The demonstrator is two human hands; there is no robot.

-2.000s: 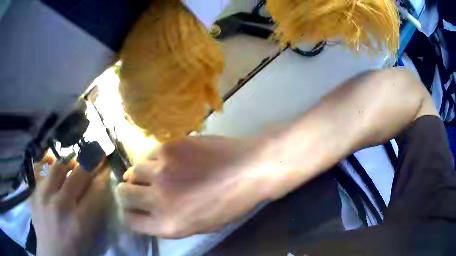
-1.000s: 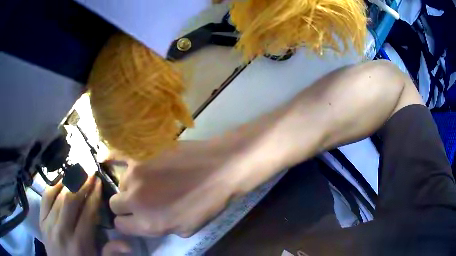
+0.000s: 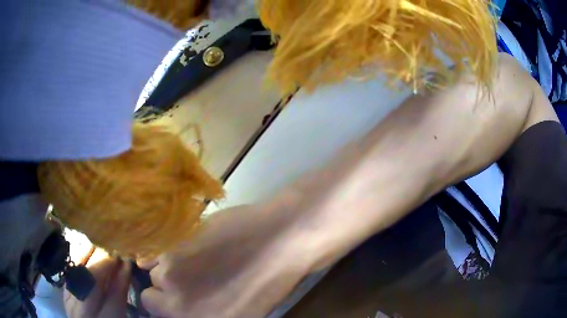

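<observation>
My right hand [image 3: 186, 282] is at the lower left, its fingers curled at the edge of a narrow dark strip of cloth [image 3: 140, 279]. My left hand [image 3: 107, 292] is left of it, low in the frame and cut off by the bottom edge. Its fingertips are close to the black fittings [image 3: 79, 281] of the sewing machine, under the bright lamp. Whether the left fingers grip cloth cannot be seen. The needle is not visible. A yellow-orange tuft [image 3: 124, 195] hangs just above both hands and hides part of the work.
A second tuft [image 3: 373, 43] hangs at the top, over my right forearm. Black scissors [image 3: 213, 57] with a brass pivot lie on the pale table [image 3: 311, 136]. A pale band [image 3: 62, 81] fills the upper left. Striped cloth [image 3: 475, 214] is at the right, beside my sleeve.
The view has shifted, so both hands and the machine fittings sit lower in the frame and the left hand is more cut off. The pale band covers more of the upper left. Both hands remain close together.
</observation>
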